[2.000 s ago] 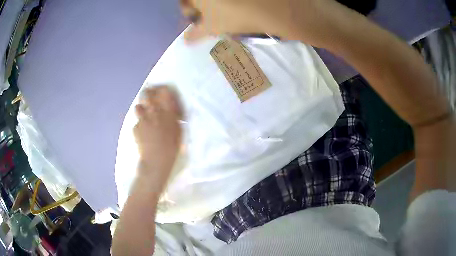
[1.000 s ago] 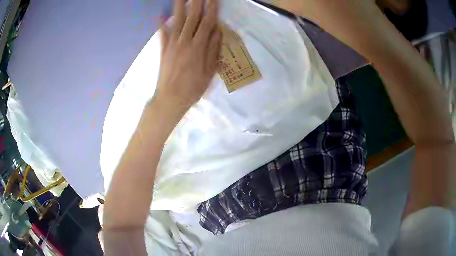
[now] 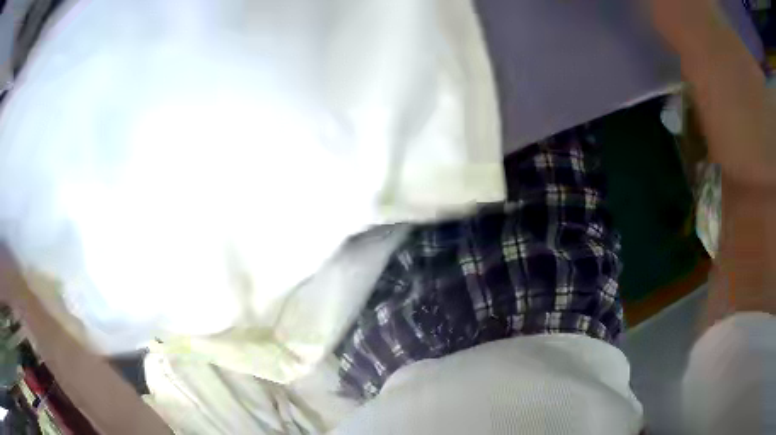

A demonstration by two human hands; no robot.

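Observation:
A white garment (image 3: 255,127) fills the left and middle of the view, overexposed and blurred. Its straight right edge and squared corner lie by the plaid cloth at my lap. Only my left forearm shows at the lower left, beside the garment; my left hand is not visible. My right forearm runs up the right side, and my right hand is cut off by the top edge. The brown paper work ticket is not visible.
The grey-purple ironing table cover (image 3: 570,68) shows at the upper right. Plaid cloth (image 3: 527,255) covers my lap. Crumpled white cloth (image 3: 204,391) hangs at the lower left. Green floor (image 3: 642,212) shows at the right.
The white garment has shifted left and spread over the left part of the table. The ticket has gone from sight. Both hands have left the visible area.

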